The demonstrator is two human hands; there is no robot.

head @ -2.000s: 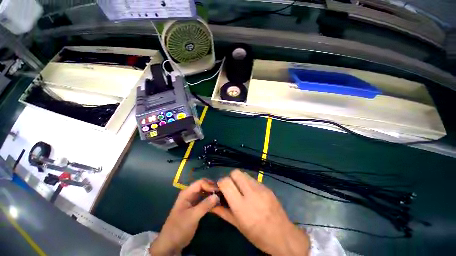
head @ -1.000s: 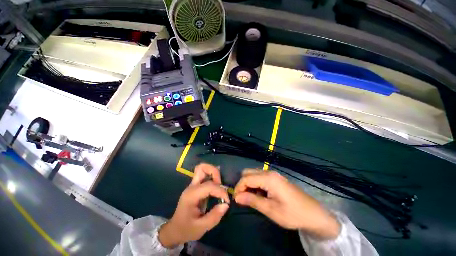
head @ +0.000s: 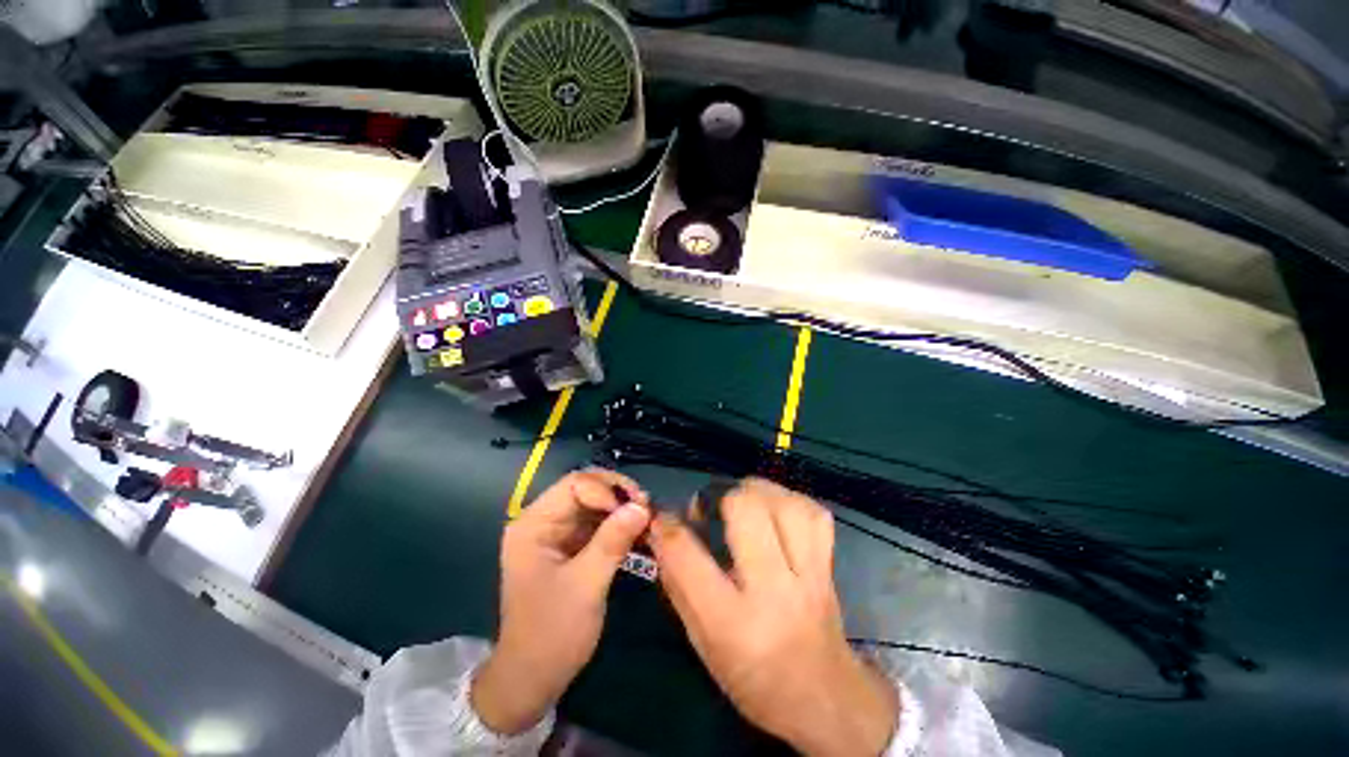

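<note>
My left hand pinches a small dark cable end between thumb and index finger. My right hand is close beside it, fingertips almost touching the left ones, with a short black strip that looks like tape at its fingers. A black cable runs out from under my right wrist to the right. A loose bundle of black cables lies on the green mat beyond my right hand. A small white printed label shows just below my fingertips.
A grey tape dispenser stands ahead, with a fan behind. Right is a cream tray with black tape rolls and a blue bin. Left are a cable tray and red-handled tools on a white board.
My hands have come closer together, and my right hand has moved left. A black strip now stands out at its fingers. The whole view has shifted slightly.
</note>
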